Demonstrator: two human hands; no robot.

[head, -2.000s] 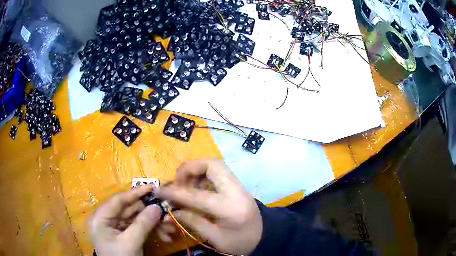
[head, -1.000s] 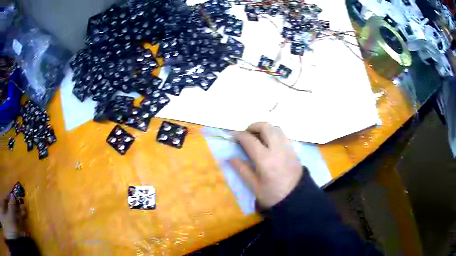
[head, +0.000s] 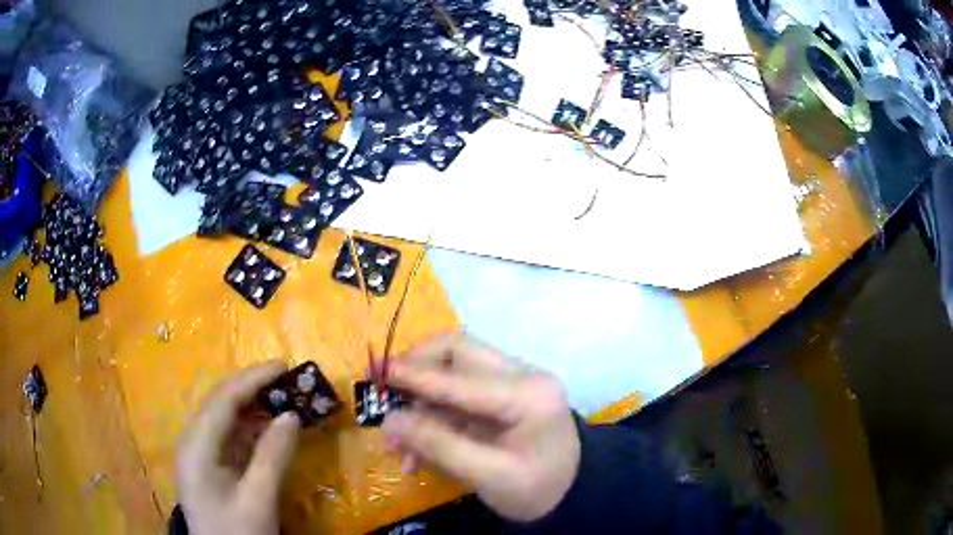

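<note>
My left hand (head: 232, 449) holds a black LED board (head: 300, 395) between thumb and fingers, its round pale dots showing. My right hand (head: 486, 423) pinches a small wired board (head: 374, 402) just right of the LED board; the two look apart. Its thin red and yellow lead wires (head: 392, 319) stick up from the fingertips, away from me. Two more LED boards, one at the left (head: 254, 275) and one at the right (head: 366, 265), lie on the orange tabletop beyond my hands. The wires pass over the right one.
A large heap of LED boards (head: 314, 115) lies beyond. Wired boards (head: 648, 47) are tangled on a white sheet (head: 627, 235). A tape roll (head: 826, 78) is at the right. Small black boards (head: 75, 256), a plastic bag (head: 78, 105) and a lone wired board (head: 35, 388) are at the left.
My right hand has moved back left with the small wired board. My left hand has come in from the far left and picked up the board that lay pale side up; it now shows its black face.
</note>
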